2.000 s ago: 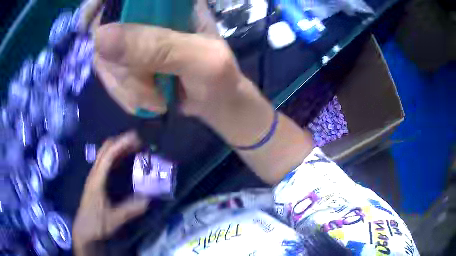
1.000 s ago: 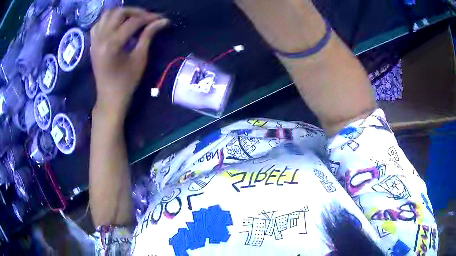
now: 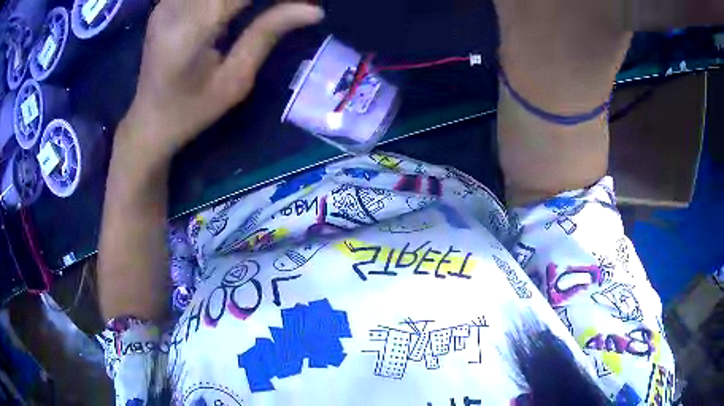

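A white housing (image 3: 337, 99) lies tilted on the black bench near its green edge. A red lead wire (image 3: 421, 65) runs from it to a small white plug (image 3: 475, 59) on the right. More red wire crosses a small insert in its side. My left hand (image 3: 190, 75) is left of the housing, not touching it. Its thumb points right and its other fingers are cut off by the top edge, so any grip is hidden. My right hand (image 3: 560, 32) is mostly cut off at the top; the banded wrist shows right of the housing, the fingers do not.
Spoked round housing ends (image 3: 61, 157) stand in rows at the left. Red wire (image 3: 36, 250) hangs at the bench's left edge. The green bench edge (image 3: 444, 123) runs across in front of my printed top. A cardboard box (image 3: 663, 151) is below at the right. A dark blur shows top right.
The view has shifted. The housing appears higher in the picture and the left white plug no longer shows. The thumb of my left hand is nearer the housing. My right forearm is more upright.
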